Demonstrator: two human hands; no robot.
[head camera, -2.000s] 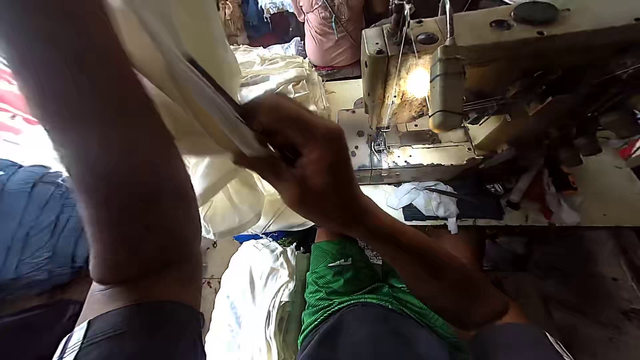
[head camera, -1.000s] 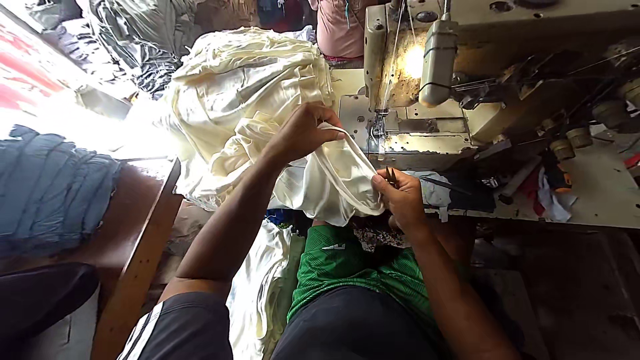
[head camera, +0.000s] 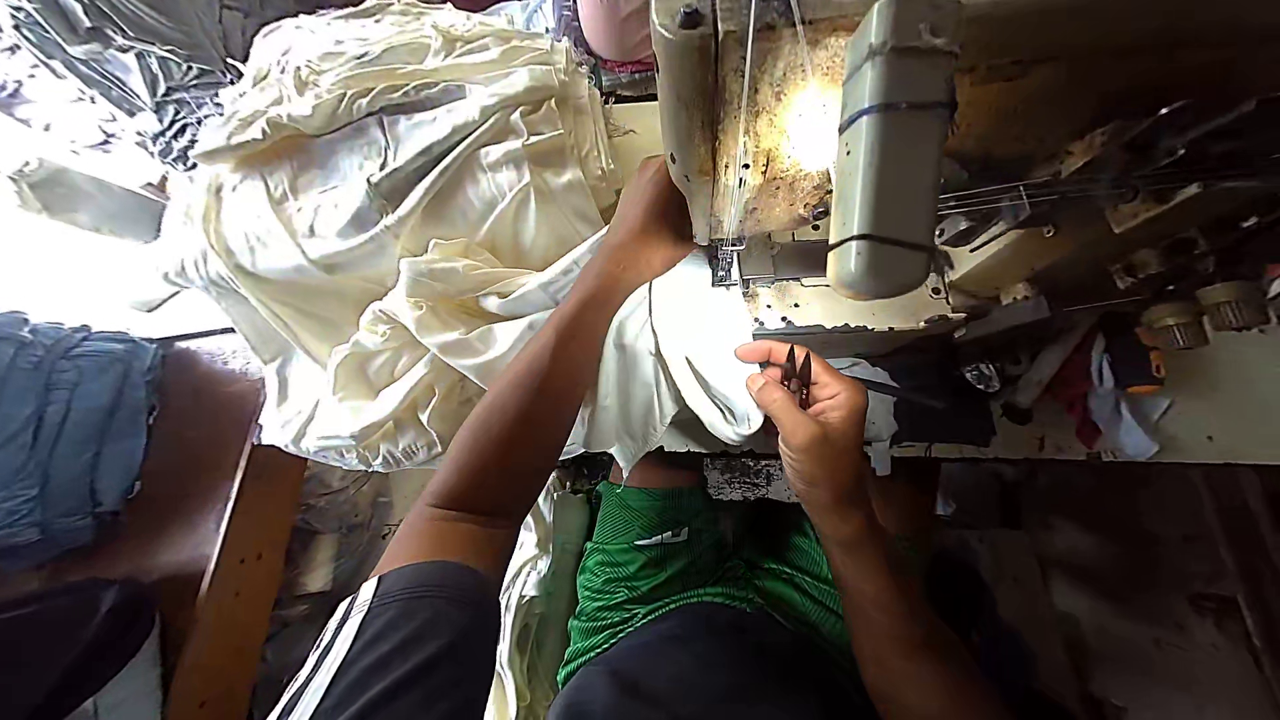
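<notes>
A cream fabric piece (head camera: 700, 350) lies at the needle area of an industrial sewing machine (head camera: 685, 110), its near edge hanging over the table front. My left hand (head camera: 650, 225) presses on the cloth just left of the presser foot (head camera: 724, 264); its fingertips are hidden behind the machine head. My right hand (head camera: 815, 410) is at the cloth's right edge, with small dark thread snips (head camera: 797, 378) held in it, points upward. Whether its fingertips also pinch the cloth is unclear. White threads run down to the needles beneath a lit lamp.
A large heap of cream garments (head camera: 400, 180) lies left of the machine. Folded blue denim (head camera: 70, 430) rests on a brown wooden surface (head camera: 200, 420) at far left. Thread tension knobs (head camera: 1230, 305) and cloth scraps (head camera: 1125, 390) are at right. Another person is partly visible at the top.
The cloth was raised in both hands, then lowered in front of the machine; now it lies at the presser foot. My left hand has moved forward to the machine head. The view is closer to the machine.
</notes>
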